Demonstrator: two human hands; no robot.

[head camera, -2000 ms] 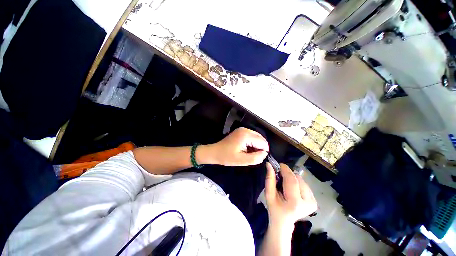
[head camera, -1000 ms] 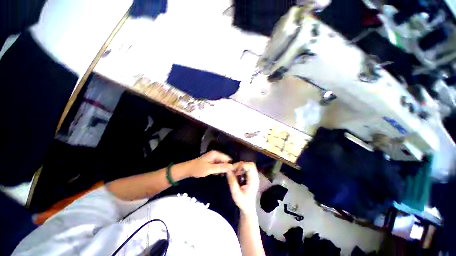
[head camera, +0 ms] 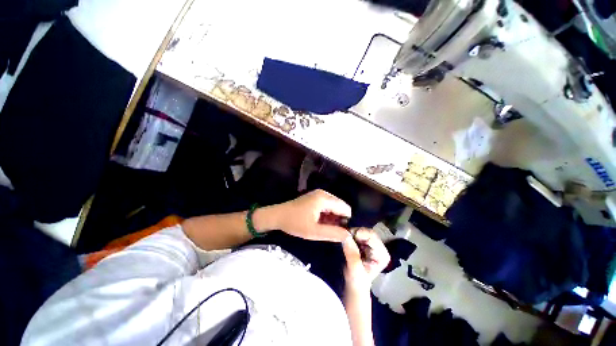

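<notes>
My left hand (head camera: pixel 314 215), with a green bead bracelet on the wrist, is over my lap with its fingers curled and pinched on what looks like dark cloth (head camera: pixel 317 255). My right hand (head camera: pixel 367 253) touches its fingertips from the right. A small dark tool, probably snips, is mostly hidden inside my right hand; its blades cannot be made out. The pinched edge or thread is too small to see. A flat navy cut piece (head camera: pixel 307 86) lies on the white sewing table (head camera: pixel 351 140).
The cream sewing machine (head camera: pixel 533 88) stands at the upper right. A big dark cloth heap (head camera: pixel 520 233) hangs at the table's right end. Black panels (head camera: pixel 61 121) lie on the left side table. Orange cloth (head camera: pixel 135 236) is beside me. Dark scraps (head camera: pixel 432 328) lie on the floor.
The view has swung away and back. My hands remain together over my lap. My right hand's fingers are more curled than two seconds ago, and the tool seen then between the hands is now mostly hidden.
</notes>
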